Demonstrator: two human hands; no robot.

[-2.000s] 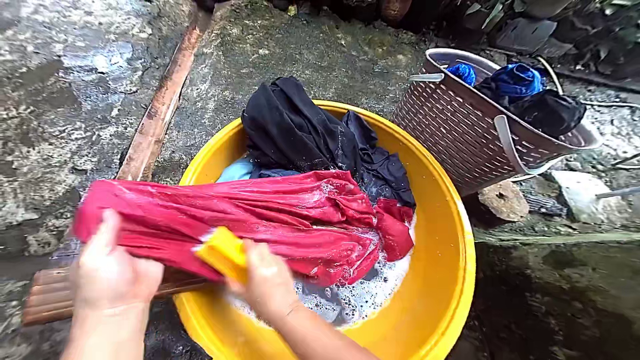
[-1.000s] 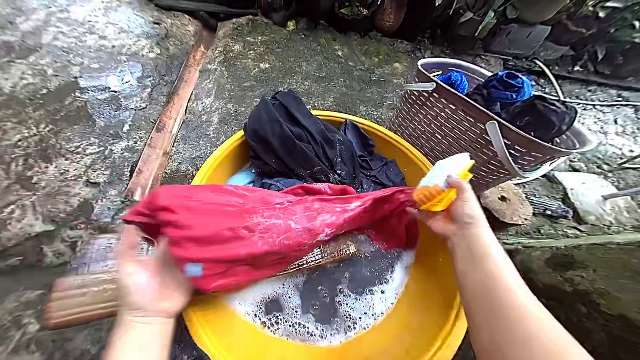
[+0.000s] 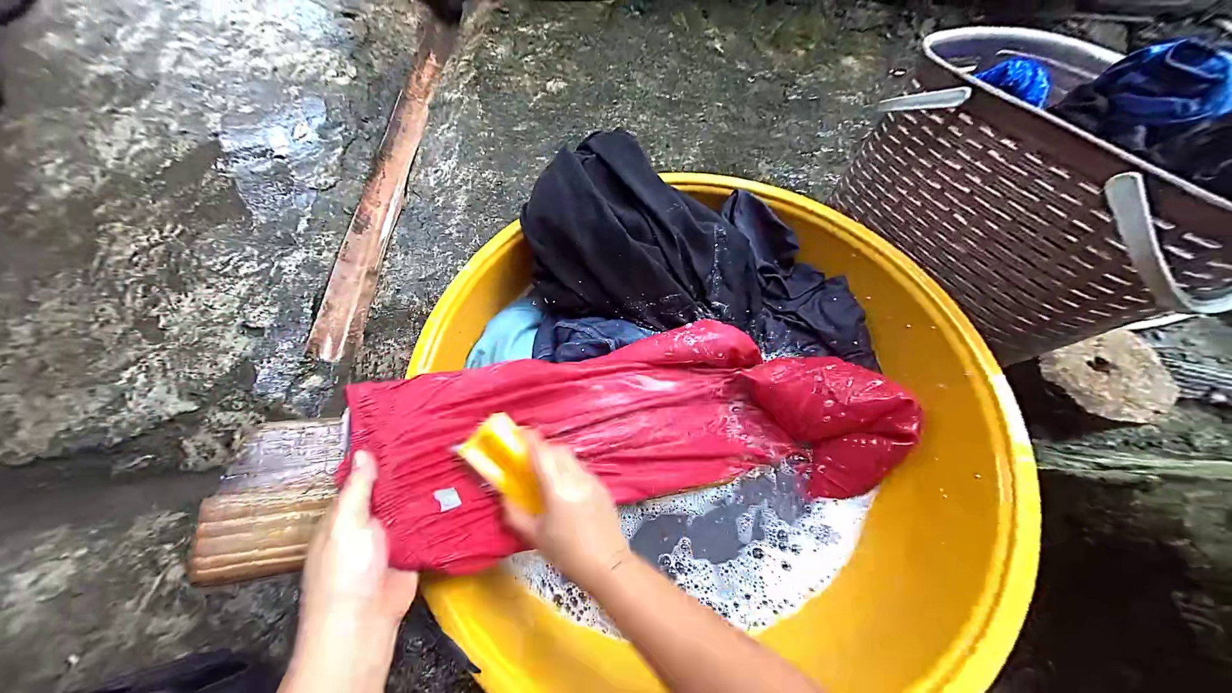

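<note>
A wet red garment [image 3: 616, 404] with a gathered waistband and a small pale patch lies over a wooden board [image 3: 265, 520], which juts left from a yellow basin [image 3: 962, 539]. My left hand [image 3: 356, 558] holds the garment's waistband edge at the left. In my right hand [image 3: 568, 500] is a yellow scrub brush [image 3: 502, 460], over the red cloth near the waistband; its bristles are hidden. Black cloth [image 3: 645, 241], blue denim [image 3: 587, 339] and light blue cloth [image 3: 508, 332] are heaped at the basin's back. Sudsy water [image 3: 741, 558] shows below the garment.
A brown woven-pattern plastic basket [image 3: 1011, 192] with grey handles holds dark and blue clothes [image 3: 1165, 87] at the right. Beside it on the ground sits a round stone-like piece [image 3: 1109, 375]. A narrow wooden strip [image 3: 375, 212] lies on wet, rough concrete [image 3: 144, 241] behind the board.
My right hand with the brush has moved left, from the garment's right end to near its waistband. The garment now lies with its waistband spread at the left. The view has shifted closer.
</note>
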